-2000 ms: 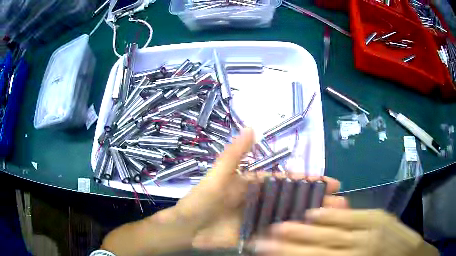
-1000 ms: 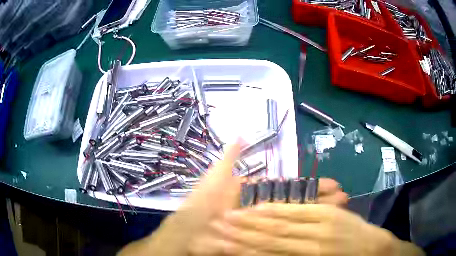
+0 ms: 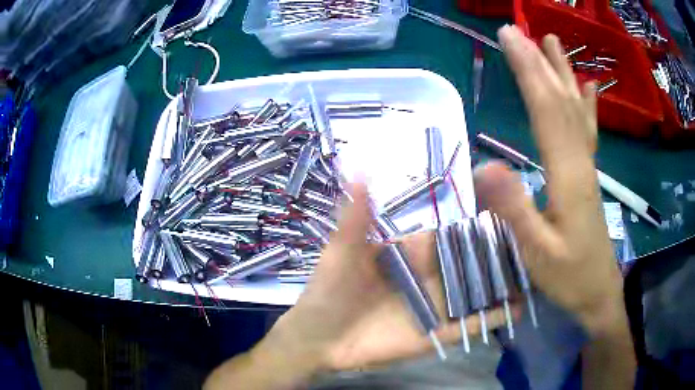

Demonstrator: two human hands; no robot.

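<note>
My left hand [image 3: 343,305] lies palm up in front of the white tray [image 3: 396,78]. It holds several silver cylinders [image 3: 449,274] across the palm and fingers. One cylinder slants apart near the thumb; the others lie side by side. Their pale thin rods point down and red wires rise from the far ends. My right hand [image 3: 560,152] is raised at the right, its fingers pointing up and apart, its palm beside the held cylinders. No object shows in it. Many silver cylinders with red wires are heaped in the tray's left part; a few lie loose at its right.
A frosted lidded box [image 3: 90,137] is left of the tray. A clear box [image 3: 324,38] of slim parts stands behind. Red bins [image 3: 629,107] are at right rear. A loose cylinder [image 3: 503,148], a white pen-shaped tool [image 3: 629,196] and small scraps lie at right.
My right hand has lifted off the held cylinders and moved up and right, its fingers spreading. The cylinders are now uncovered, one slanting away from the others in my left hand.
</note>
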